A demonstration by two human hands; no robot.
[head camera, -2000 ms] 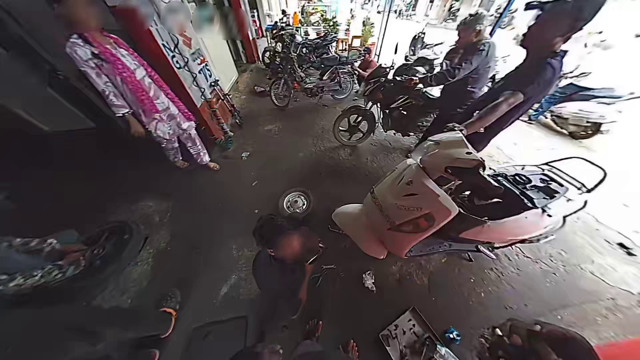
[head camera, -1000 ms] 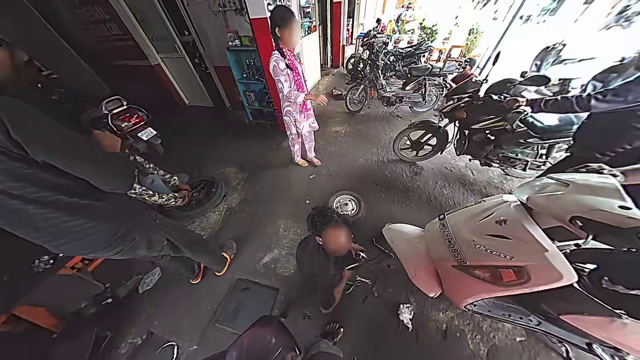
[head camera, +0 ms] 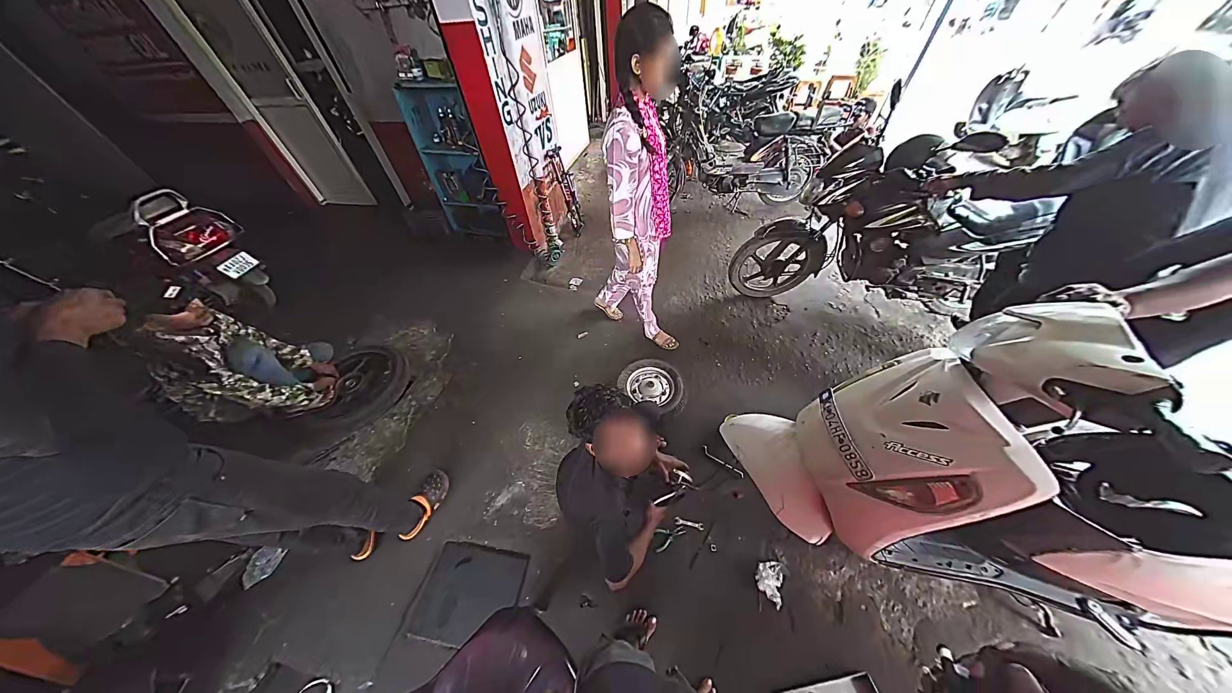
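Observation:
Neither my left hand nor my right hand can be made out. A person in a dark shirt (head camera: 602, 510) crouches at the centre, hands close to metal parts or tools that are too small to name. Beside them a wrench (head camera: 688, 524) lies on the ground. Behind the crouching person, a small wheel with a tyre (head camera: 653, 386) lies flat. To the right, a white and pink scooter (head camera: 905, 433) stands with its front fender near those hands. Crumpled white material (head camera: 770, 583) lies below the fender. A bare foot (head camera: 635, 628) shows at the bottom; whose it is, I cannot tell.
A person in patterned clothes (head camera: 635, 183) is upright behind the wheel. Black motorcycles (head camera: 866, 221) stand beyond, one held by a person. At left, someone in dark trousers (head camera: 250, 491) stands near a larger tyre (head camera: 366, 385). A dark square plate (head camera: 469, 592) lies on the floor.
The person in patterned clothes has lowered the raised hand and now has feet apart in a stride. The view has shifted widely since the oldest frame, which showed more of a tray of tools.

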